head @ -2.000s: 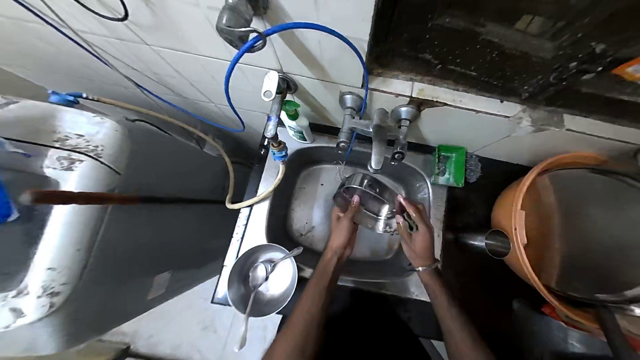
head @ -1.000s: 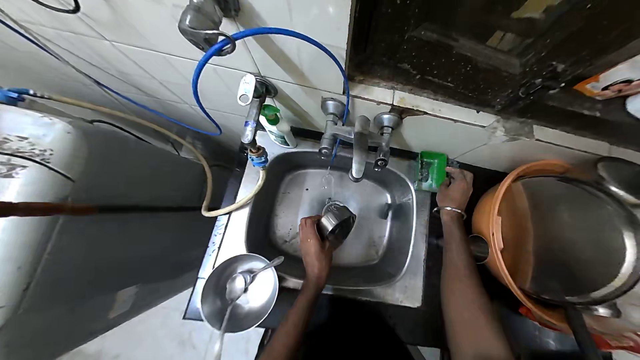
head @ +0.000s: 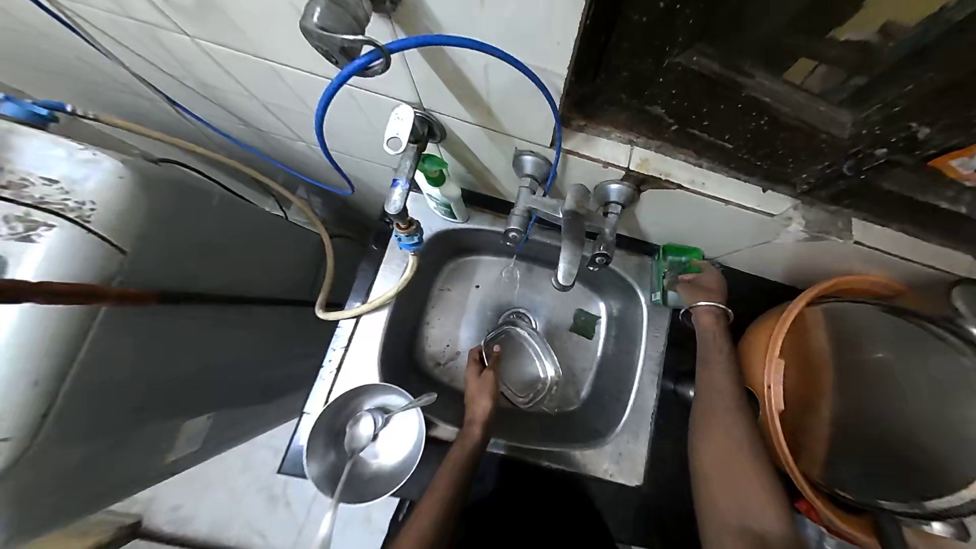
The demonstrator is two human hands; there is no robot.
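My left hand [head: 482, 389] grips the rim of a shiny metal container [head: 522, 366], tilted low in the stainless steel sink [head: 625, 396] by the drain. A thin stream of water [head: 517, 278] falls from the end of a blue hose just behind it. A dark green scouring pad [head: 585, 323] lies on the basin floor to the right. My right hand [head: 700, 286], with a bangle at the wrist, is at a green plastic box [head: 671, 267] on the sink's back right corner; its fingertips are at the box and partly hidden, so a grip cannot be made out.
A steel bowl [head: 320, 457] with spoons stands at the front left. Behind the sink are a mixer tap [head: 570, 236] and a green-and-white bottle [head: 442, 194]. A cream hose [head: 328, 267] curves at the left rim. An orange tub [head: 774, 366] with a large metal vessel stands right.
My right hand has left the metal container and moved right to the green box, while my left hand keeps the container. The container's tilt has changed since a second ago.
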